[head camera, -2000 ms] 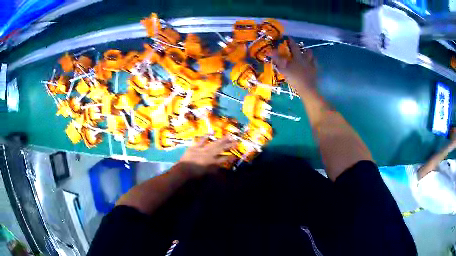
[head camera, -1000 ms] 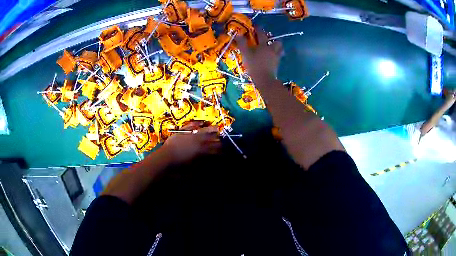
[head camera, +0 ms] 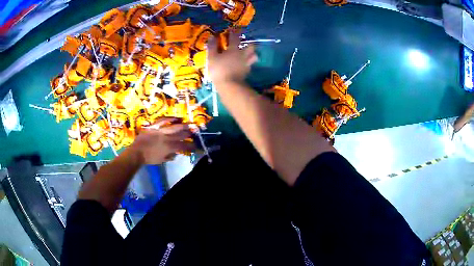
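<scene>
A tangled pile of orange units [head camera: 130, 93] with white leads lies on the green surface at left and centre. My left hand [head camera: 163, 140] rests against the pile's near edge, fingers spread over units; whether it grips one cannot be told. My right hand [head camera: 228, 60] is at the pile's right side, blurred, touching orange units; its fingertips are partly hidden, so a grip cannot be told. A single orange unit [head camera: 284, 94] lies right of my right forearm, its lead pointing away. A small group of orange units [head camera: 337, 106] lies farther right.
The green surface [head camera: 395, 83] has a raised pale rail along its far edge. A crumpled clear plastic piece [head camera: 10, 111] lies at far left. A white box-like part [head camera: 460, 23] stands at upper right. Part of another person's arm [head camera: 464, 118] shows at the right edge.
Both hands and the pile now appear farther left in the view. My right hand has moved left and slightly nearer along the pile. More separate units show to the right of my forearm.
</scene>
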